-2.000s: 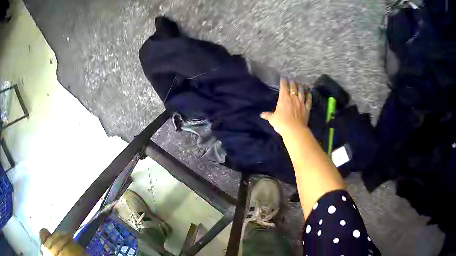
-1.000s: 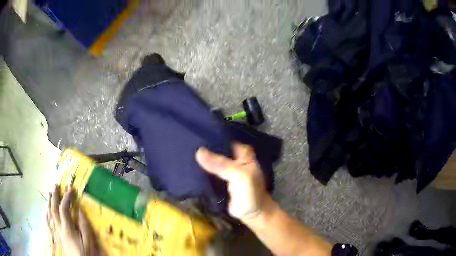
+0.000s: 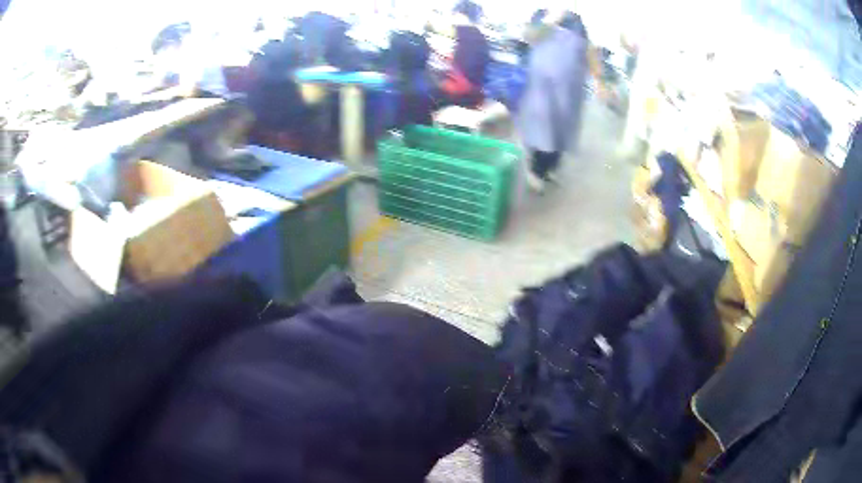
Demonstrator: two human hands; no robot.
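A dark navy denim garment (image 3: 312, 391) fills the lower left and middle of the head view, close to the camera and blurred. Another dark denim piece (image 3: 799, 349) with a line of pale stitching hangs along the right edge. My left hand and my right hand cannot be made out. A faint brownish patch at the bottom left corner is too blurred to tell. The mallet and the yellow stool top do not show.
A dark garment pile (image 3: 614, 358) lies right of centre. A green crate (image 3: 444, 184) stands on the floor ahead. An open cardboard box (image 3: 180, 236) and blue-topped tables (image 3: 293, 174) are at left. A person in a long greyish coat (image 3: 555, 85) is further back. Brown sacks or boxes (image 3: 775, 189) stand at right.
The view has swung up from the floor to the room. The denim garment now rises close in front of the camera. Both hands, the mallet and the yellow stool top have gone from sight.
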